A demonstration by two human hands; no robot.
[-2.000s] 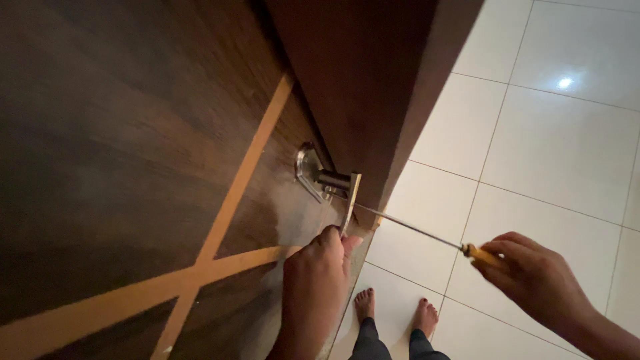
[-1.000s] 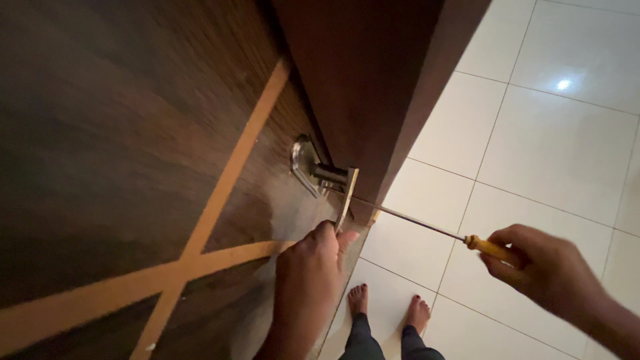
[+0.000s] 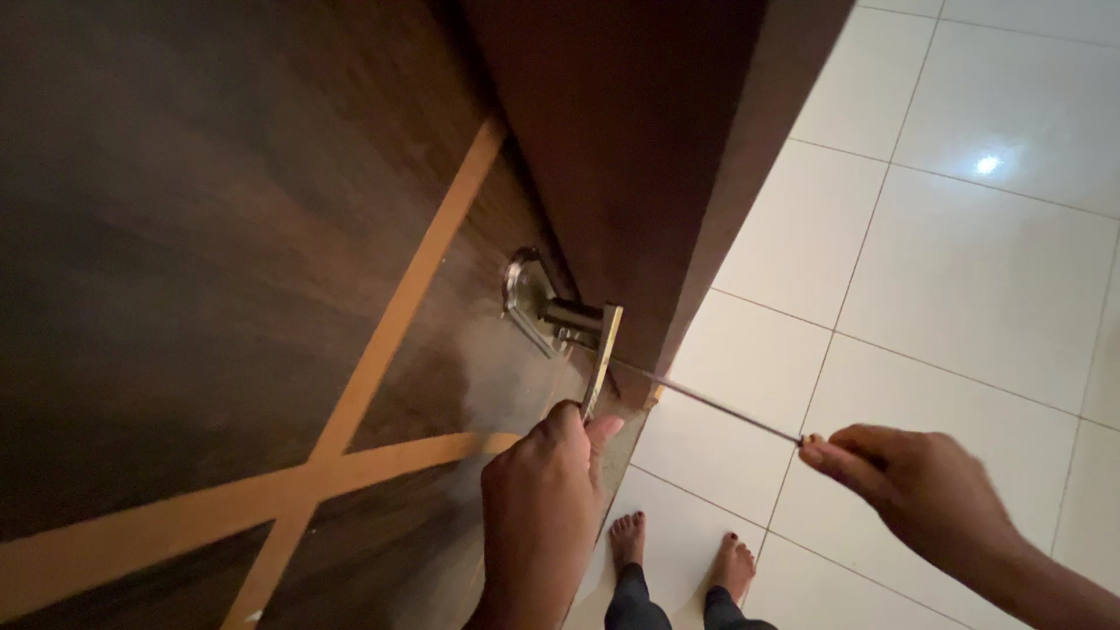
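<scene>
My left hand [image 3: 547, 499] grips the lower end of a metal lever door handle [image 3: 604, 359], thumb along its side. The handle stands out on a short neck from a metal plate [image 3: 528, 289] on a dark wooden door [image 3: 262, 219]. My right hand [image 3: 919, 490] is closed around the handle of a screwdriver, most of which the fingers cover. The long thin shaft of the screwdriver [image 3: 726, 408] runs left and passes behind the door handle; its tip is hidden there, near the plate.
Light brown strips [image 3: 328, 472] cross on the door face. A dark wooden frame [image 3: 630, 157] rises beside the handle. White floor tiles [image 3: 962, 306] lie below at the right, with my bare feet [image 3: 733, 564] at the lower middle.
My right hand has shifted its grip on the screwdriver: the yellow handle, plainly visible earlier, is now mostly covered by the fingers. The left hand stays on the door handle.
</scene>
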